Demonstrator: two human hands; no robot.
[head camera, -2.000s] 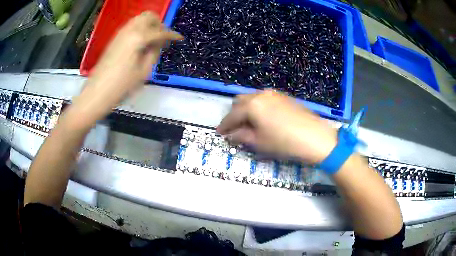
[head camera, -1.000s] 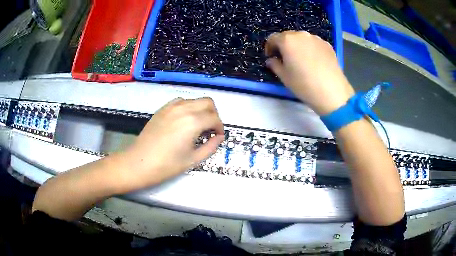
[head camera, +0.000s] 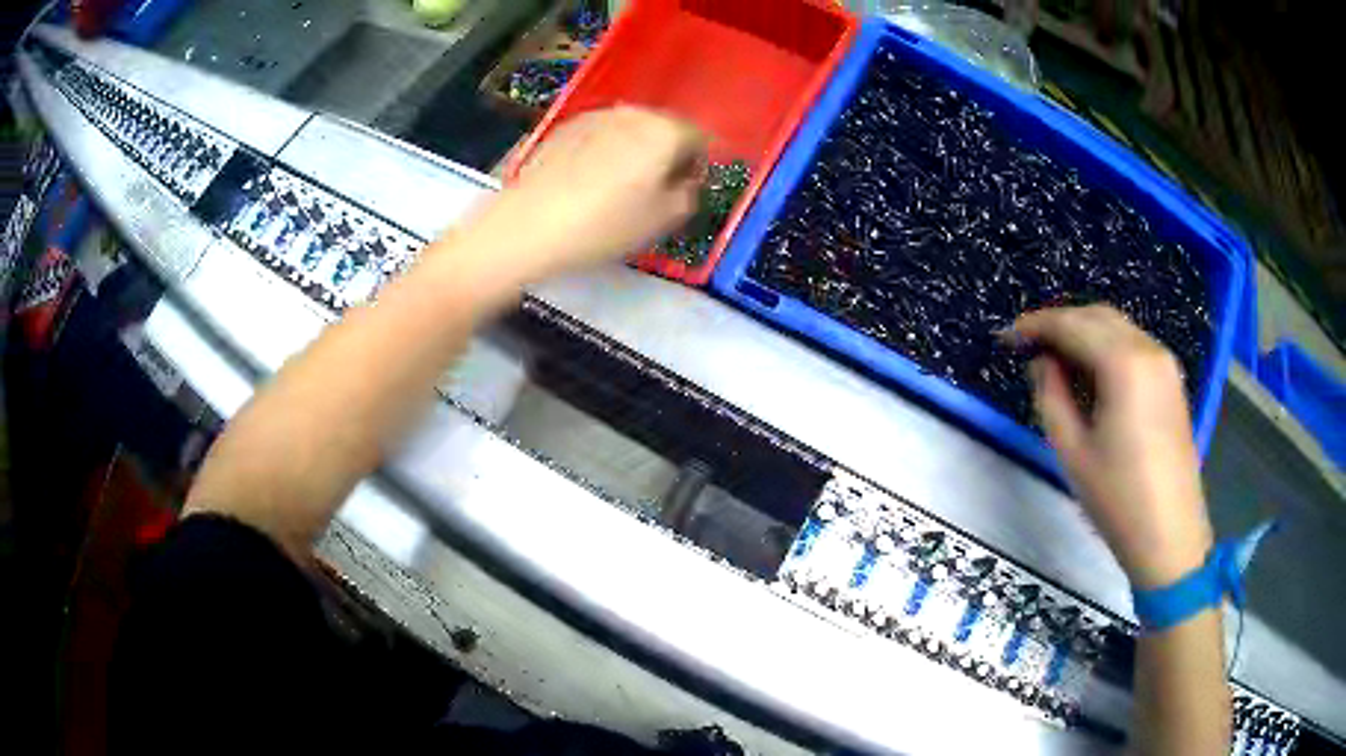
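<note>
A blue bin (head camera: 886, 369) holds a heap of small dark parts with shiny leads. My right hand (head camera: 1115, 406), with a blue wrist strap (head camera: 1193, 591), is over its near right part, fingers bent; I cannot tell if they pinch a part. A red bin (head camera: 723, 74) left of it holds small green parts (head camera: 719, 207). My left hand (head camera: 627, 174) is blurred over the red bin's near part, fingers curled, fingertips hidden. A PCB panel (head camera: 945, 598) with blue and dark parts lies in the conveyor rail below the blue bin.
The conveyor rail (head camera: 591, 517) runs diagonally from upper left to lower right. Another PCB panel (head camera: 318, 236) lies in it at left, partly behind my left arm. A box of mixed parts (head camera: 539, 81) stands left of the red bin. Clear plastic (head camera: 967, 45) lies behind the blue bin.
The view has turned left, so bins and panel appear further right. My left hand has gone from the panel to the red bin. My right hand remains over the blue bin.
</note>
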